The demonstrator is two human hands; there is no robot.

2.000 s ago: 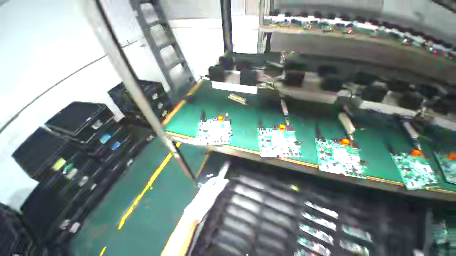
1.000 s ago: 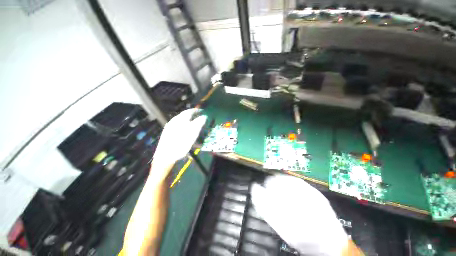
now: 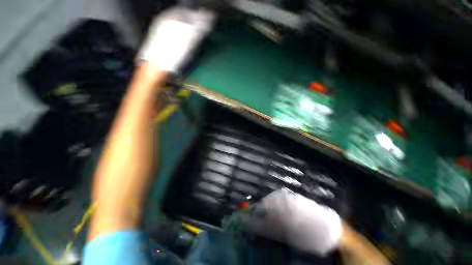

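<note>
The frame is blurred. My left hand [image 3: 175, 40], in a white glove, is over the left end of the green shelf mat [image 3: 235, 64]; its fingers are too blurred to read. My right hand [image 3: 297, 220], gloved, is low over the front of the black slotted tray [image 3: 181, 178]. It holds a green circuit board [image 3: 235, 220] with an orange spot, partly hidden by the hand. Several boards lie on the mat, one near the middle [image 3: 300, 109] and one further right [image 3: 375, 145]. Pale strips show in the tray's rows.
The shelf's tan front edge [image 3: 227, 101] runs above the tray. Dark adapters and a pale power strip [image 3: 269, 13] are behind the boards. Black stacked trays [image 3: 77, 67] stand at the left. Yellow lines [image 3: 33, 233] mark the floor.
The view has tilted and moved. The leftmost board is gone from the mat, and a board now shows at my right hand. My left hand is further up in the picture.
</note>
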